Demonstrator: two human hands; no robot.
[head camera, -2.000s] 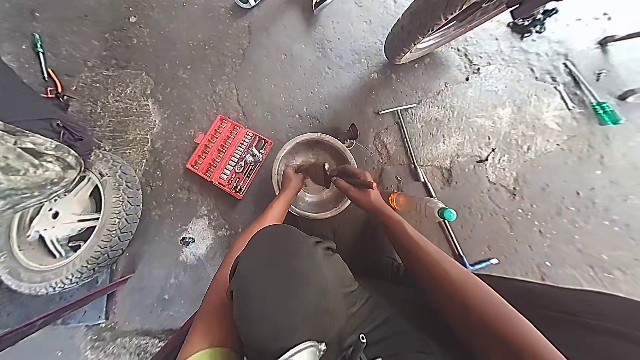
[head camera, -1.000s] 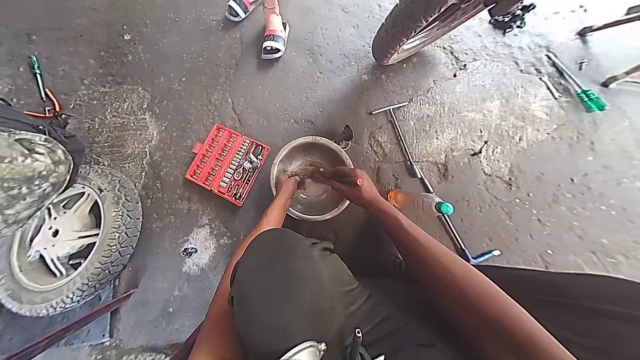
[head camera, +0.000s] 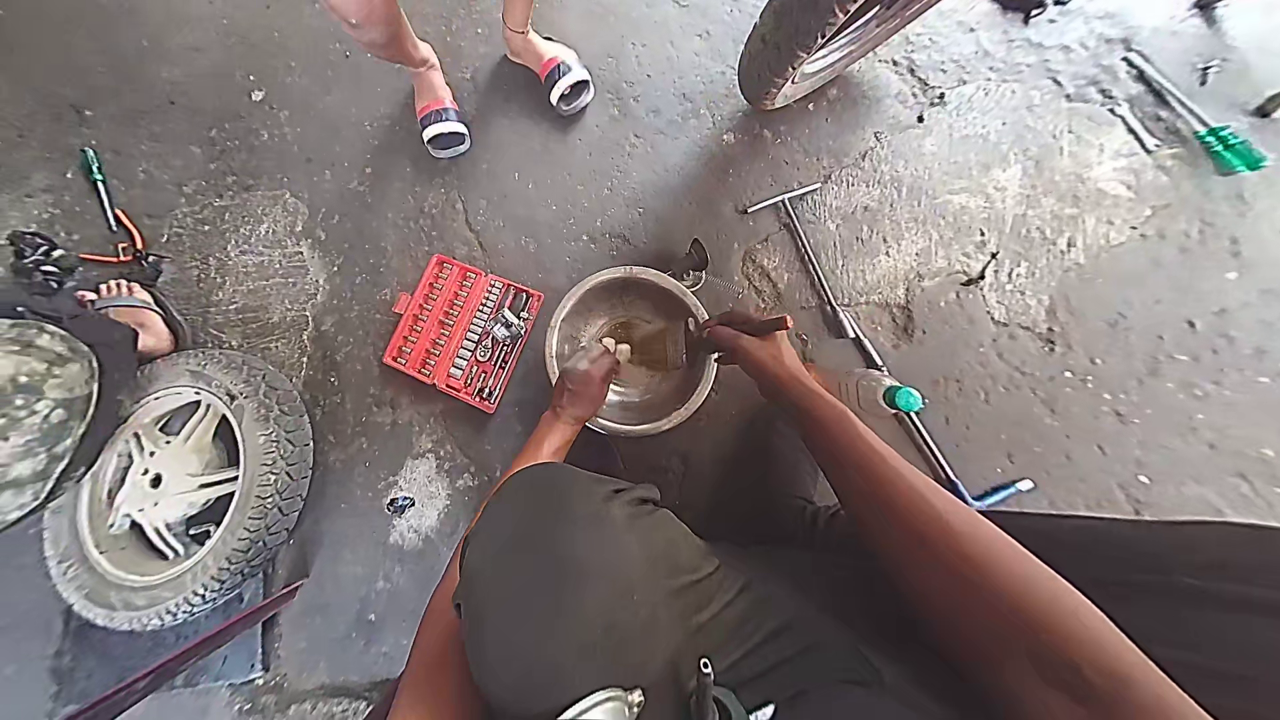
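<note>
A round metal bowl stands on the floor between my knees and the far side, with some yellowish liquid in its bottom. My left hand is over the bowl's left part, its fingers curled; whether something small is in them cannot be told. My right hand grips a brush with a brown handle, whose dark head is at the bowl's right inner side. A small dark part with a spring lies just beyond the bowl's right rim.
Left of the bowl lies an open red socket set. On the right are a long T-handle wrench and a bottle with a green cap. A wheel is at the left. Another person's sandalled feet stand ahead.
Another person's feet have come into view at the top. My hands have moved apart over the bowl, the left one toward its left side and the right one toward its right rim.
</note>
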